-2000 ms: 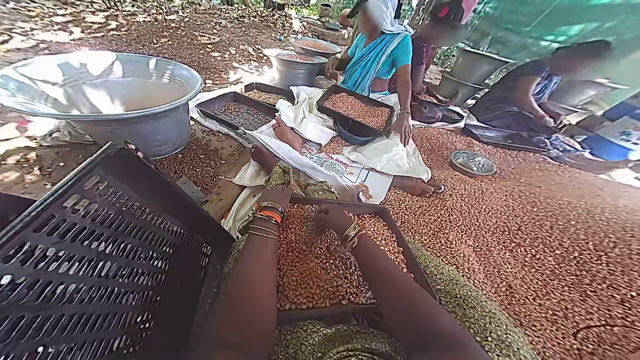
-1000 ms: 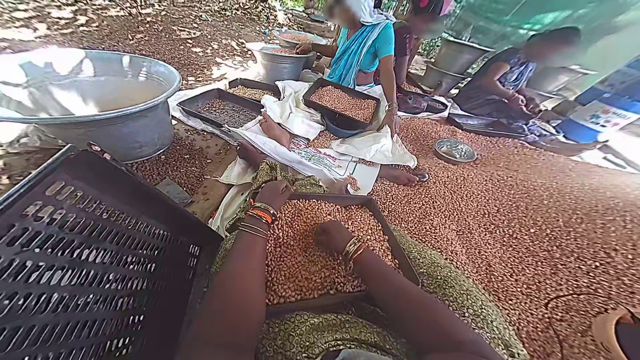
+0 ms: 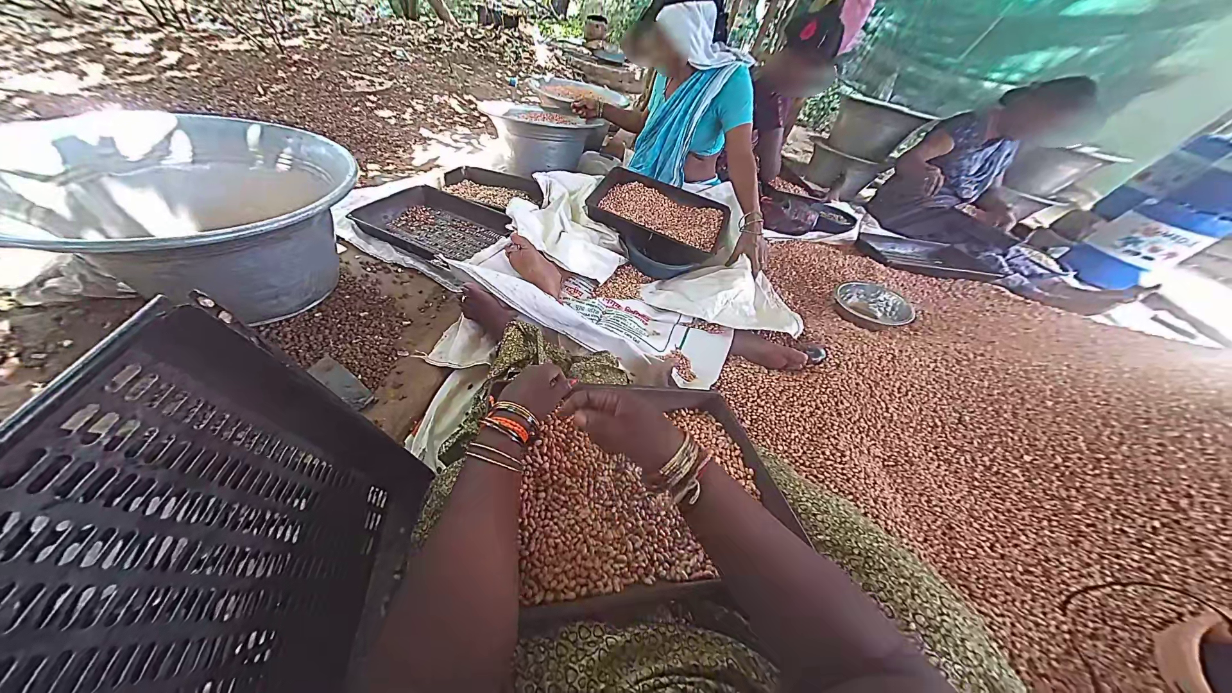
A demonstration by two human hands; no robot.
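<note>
A dark plastic tray (image 3: 770, 481) rests on my lap over patterned green cloth, holding many reddish-brown nuts or seeds (image 3: 597, 525). Near the tray's far left corner is my left hand (image 3: 539, 387), with bangles at the wrist. My right hand (image 3: 621, 422) is just to the right of it, over the nuts, its fingers bent toward the left hand. Whether either hand pinches a nut is too small to tell. A black slotted plastic crate (image 3: 192, 500) stands tilted at my left, close to my left forearm.
A large metal tub (image 3: 221, 260) stands at the left. Ahead, a person in blue (image 3: 698, 115) sits by a nut-filled tray (image 3: 659, 214) on white sacks (image 3: 616, 332). Two more people sit behind. Nuts cover the ground at the right around a metal bowl (image 3: 874, 304).
My right hand has moved from the middle of the tray toward its far left corner and is now close beside my left hand.
</note>
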